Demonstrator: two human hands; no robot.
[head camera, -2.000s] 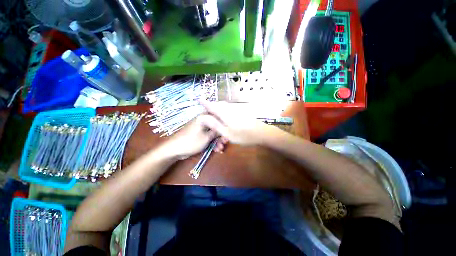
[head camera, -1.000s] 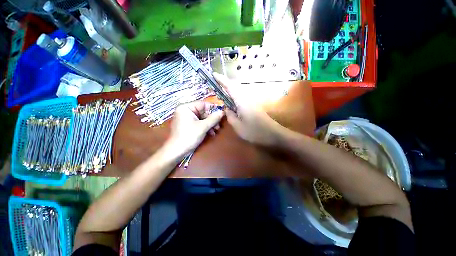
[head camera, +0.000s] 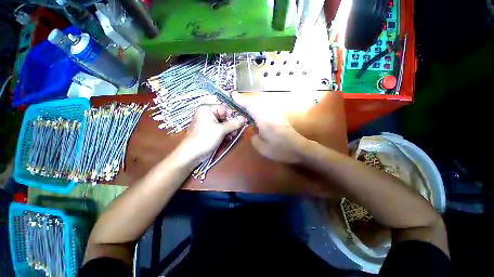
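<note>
My left hand (head camera: 208, 130) is closed on a few cable leads (head camera: 221, 154); their gold-coloured ends hang down toward the board's front edge. My right hand (head camera: 271, 134) holds a narrow metal bar fixture (head camera: 223, 96), tilted with its far end up and to the left, over the lead pile. The fingertips of both hands meet at the bar's near end, where a lead curves down. The exact contact there is hidden by the fingers. A loose pile of grey-white leads (head camera: 176, 100) lies behind my left hand.
The green press block (head camera: 216, 27) stands above a silver plate with holes (head camera: 284, 76). Finished leads (head camera: 111, 140) and turquoise baskets (head camera: 21, 154) are at left, with a spray can (head camera: 103, 59) and blue tray (head camera: 38, 81) behind. The red-orange control box (head camera: 406, 65) and parts bucket (head camera: 428, 173) are right.
The bar fixture has come into view in my right hand, tilted over the pile. Since a second ago, one held lead has swung out in a curve to the right. The camera view has shifted slightly.
</note>
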